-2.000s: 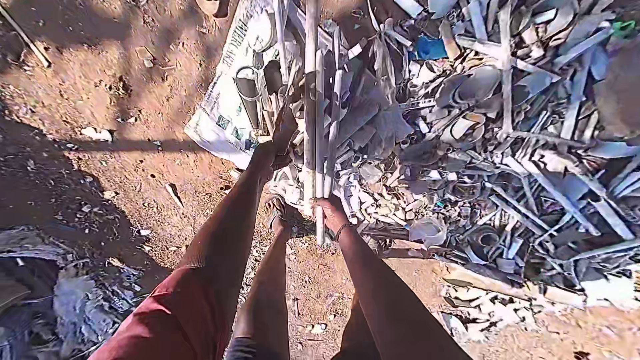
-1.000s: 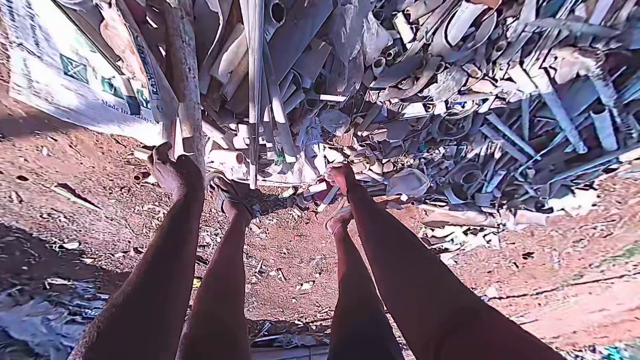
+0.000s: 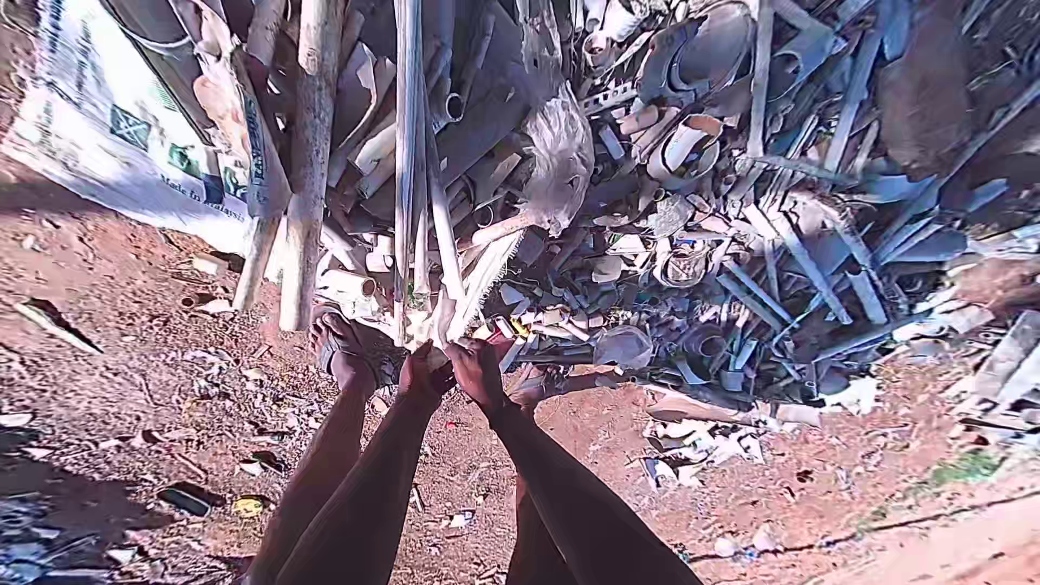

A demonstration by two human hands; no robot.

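My left hand [image 3: 426, 372] and my right hand [image 3: 478, 370] are close together between my feet, fingers closed on the lower end of a pale strip or pipe piece [image 3: 447, 313]. Whether both grip the same piece is hard to tell. Just above them a whitish strip with a jagged, frayed edge [image 3: 490, 272] slants up to the right. A long narrow grey pipe or strip [image 3: 405, 162] stands to the left of that piece. Farther left are a thick wooden pole [image 3: 307, 179] and a printed white woven sack [image 3: 89, 154]. My palms are hidden.
A large heap of broken plastic pipes and scrap [image 3: 691, 195] spreads ahead and right. My left foot [image 3: 345, 345] is beside the pole's lower end. Scraps litter the reddish dirt [image 3: 162, 390], with white fragments [image 3: 703, 447] right of my legs.
My left hand has left the thick pole it was at a second ago and moved right. My right hand has moved left, so both now meet at the pale piece.
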